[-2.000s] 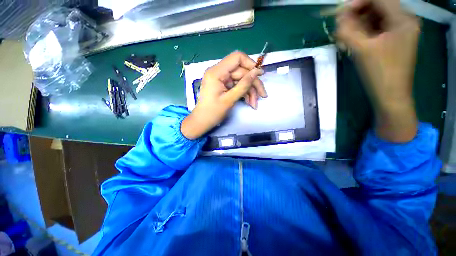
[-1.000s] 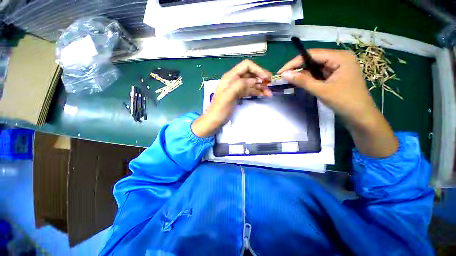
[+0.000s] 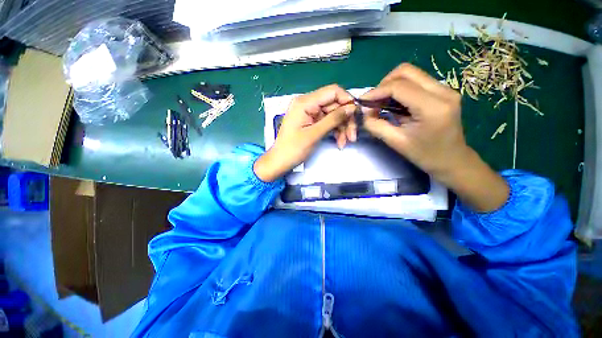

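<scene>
A black-rimmed tablet back cover (image 3: 353, 189) lies on white sheets (image 3: 429, 208) in front of me; my hands cover its upper part. My left hand (image 3: 313, 125) is over its upper left, thumb and forefinger closed on a thin dark strip (image 3: 358, 112). My right hand (image 3: 419, 119) is over its upper right, fingers closed on a slim black tool (image 3: 386, 104) that points left at the strip. The fingertips of both hands nearly meet. Whether the tool touches the strip is too small to tell.
Tan backing slivers (image 3: 492, 69) lie heaped at the far right. Black strips (image 3: 177, 135) and pale tan sticks (image 3: 216, 109) lie at the left. A clear plastic bag (image 3: 109, 69) and cardboard sheets (image 3: 36, 109) are further left. White sheets (image 3: 264, 16) are stacked at the back.
My right hand went from the far right, blurred, to my left fingertips. The tan sliver between the hands a second ago is gone from there, and the black tool now points left.
</scene>
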